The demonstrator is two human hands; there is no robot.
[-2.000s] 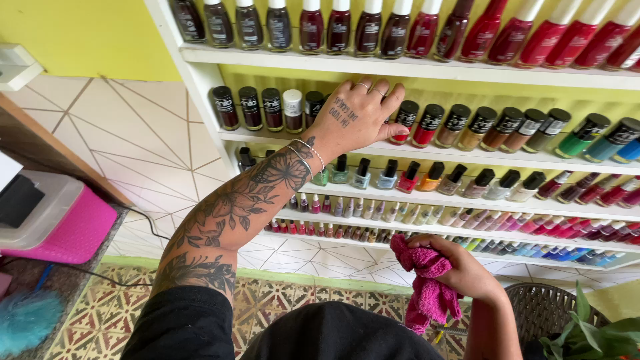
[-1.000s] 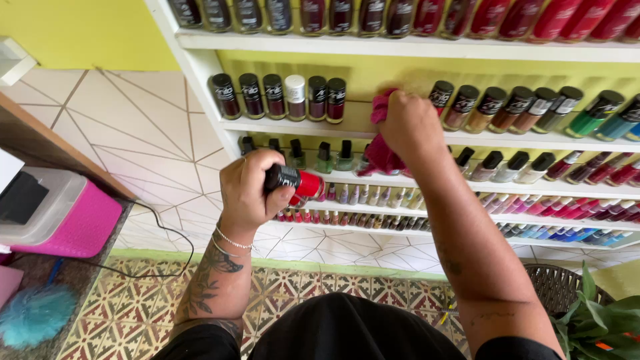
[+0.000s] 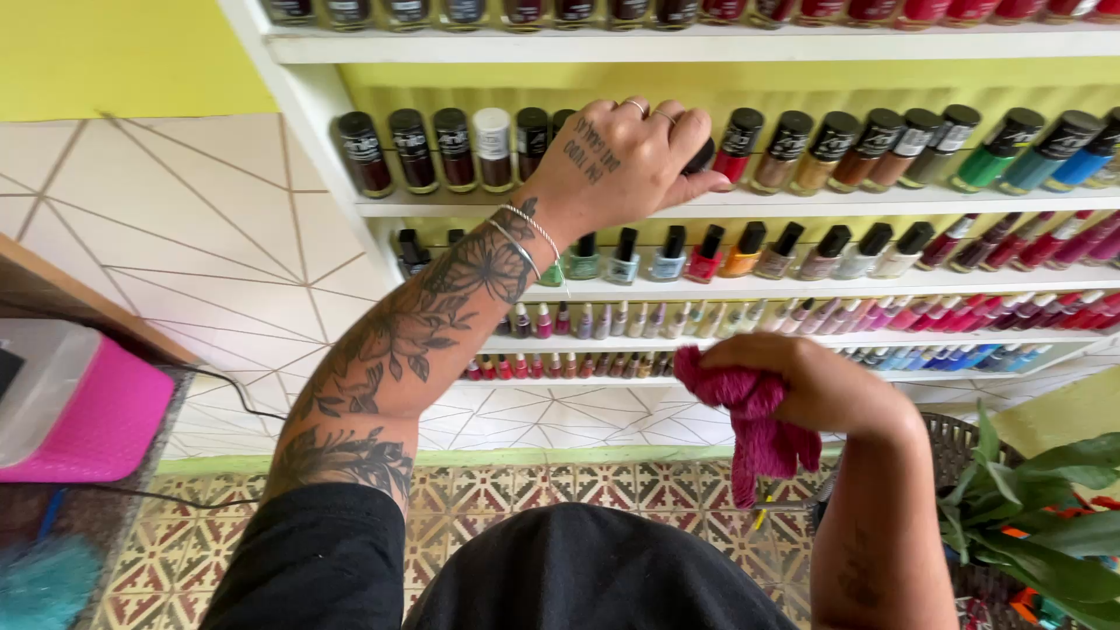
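Note:
My left hand (image 3: 626,162) reaches to the second shelf (image 3: 490,206), its fingers around a nail polish bottle whose black cap (image 3: 700,157) shows beside the thumb; most of that bottle is hidden behind the hand. Just right of it stands a red nail polish bottle (image 3: 731,164) with a black cap. Dark polish bottles, one with a white cap (image 3: 493,131), stand left of the hand. Lower and to the right, my right hand (image 3: 783,381) grips a bunched magenta cloth (image 3: 757,420), which hangs down away from the shelves.
Rows of polish bottles fill the upper shelf (image 3: 612,45) and the lower shelves (image 3: 647,289). At left are a pink and white plastic container (image 3: 105,411), a black cable (image 3: 227,394) and a turquoise fluffy object (image 3: 48,569). A leafy plant (image 3: 1041,516) and a woven basket (image 3: 954,437) stand at right.
One second ago my left hand held red polish bottles below the second shelf; it is now up at that shelf. My right hand has drawn the cloth down off the shelf.

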